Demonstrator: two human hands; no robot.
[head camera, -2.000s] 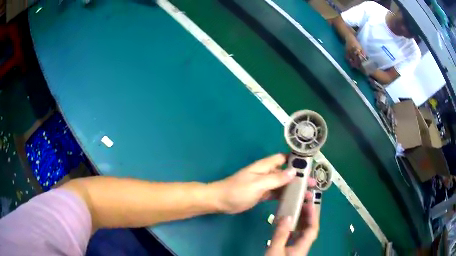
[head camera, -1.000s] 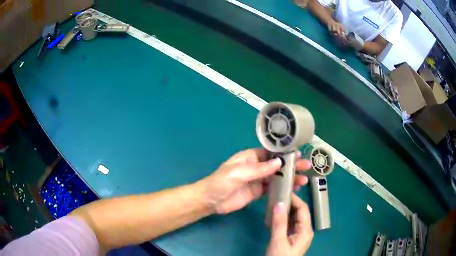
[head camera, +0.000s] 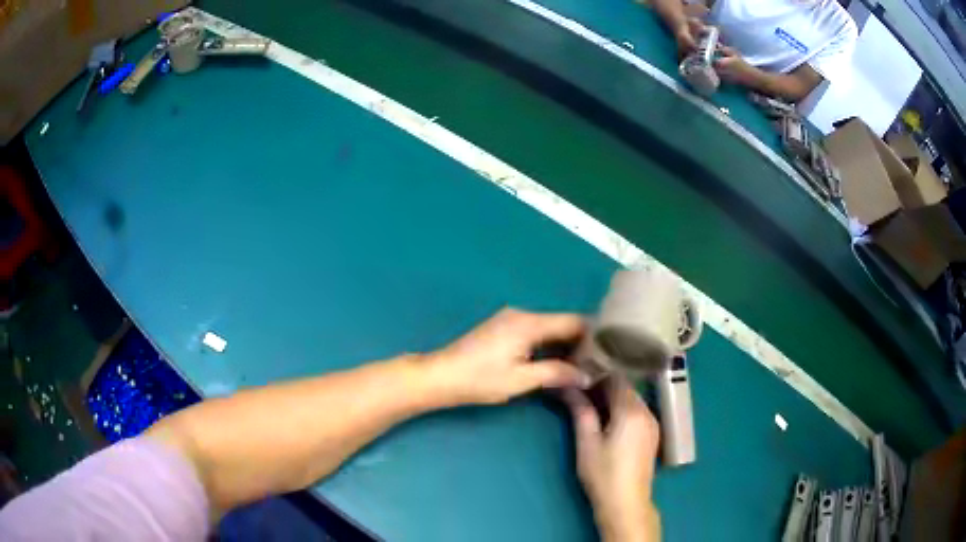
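A beige-grey handheld fan (head camera: 639, 318) is held between both my hands, its round head tilted and blurred, its handle mostly hidden by my fingers. My left hand (head camera: 508, 358) grips the handle from the left near the head. My right hand (head camera: 620, 450) holds it from below, fingertips close to the left ones. A second fan (head camera: 677, 413) lies on the green bench just right and partly behind the held fan, its handle pointing towards me.
Handle shells (head camera: 844, 516) lie in a row at the lower right. Unfinished fans (head camera: 182, 48) lie at the far left by a carton (head camera: 64, 53). The conveyor (head camera: 477, 116) runs beyond the pale strip. A person (head camera: 779, 48) works opposite, near an open carton (head camera: 874, 175).
The held fan has tipped over from upright, its grille no longer facing me. My right hand has moved up the handle towards my left. The person opposite has moved their fan.
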